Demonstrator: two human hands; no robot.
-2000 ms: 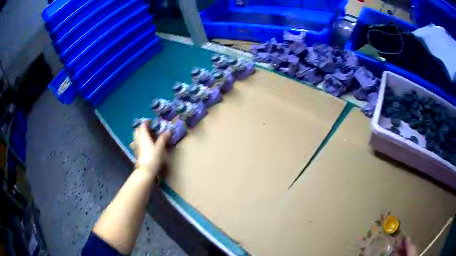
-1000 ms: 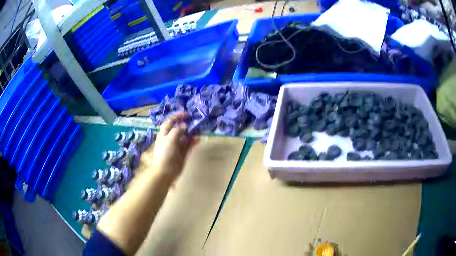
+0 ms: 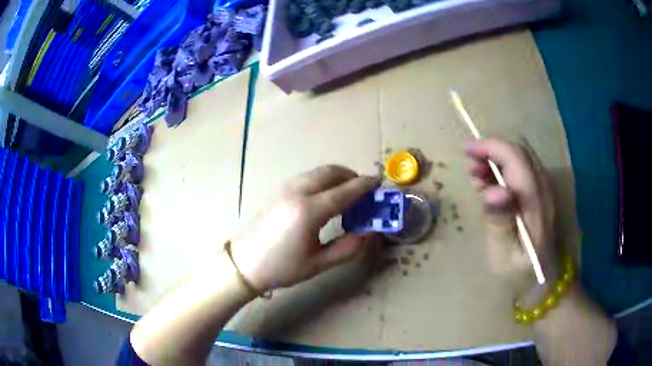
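Observation:
My left hand (image 3: 289, 229) grips a purple body piece (image 3: 374, 211) between thumb and fingers. Its squarish hollow end faces right, above and partly over a small round clear cup (image 3: 418, 217). My right hand (image 3: 511, 189) holds a thin pale applicator stick (image 3: 516, 214) at the right, its yellowish tip pointing up and away from the body piece. An orange cap (image 3: 402, 167) lies just beyond the clear cup. Whether the cup holds anything is unclear.
Cardboard sheets (image 3: 322, 136) with dark spots lie under the hands. Assembled figurines (image 3: 125, 221) stand at left, loose body pieces (image 3: 207, 50) lie behind. A pale tub (image 3: 343, 64) of dark caps is at the back, blue trays (image 3: 43, 221) far left, a dark flat object (image 3: 635, 182) right.
My left hand has come from the loose body pieces to the clear cup with a purple body piece. My right hand with the stick is now in view. The camera view has turned downward and right.

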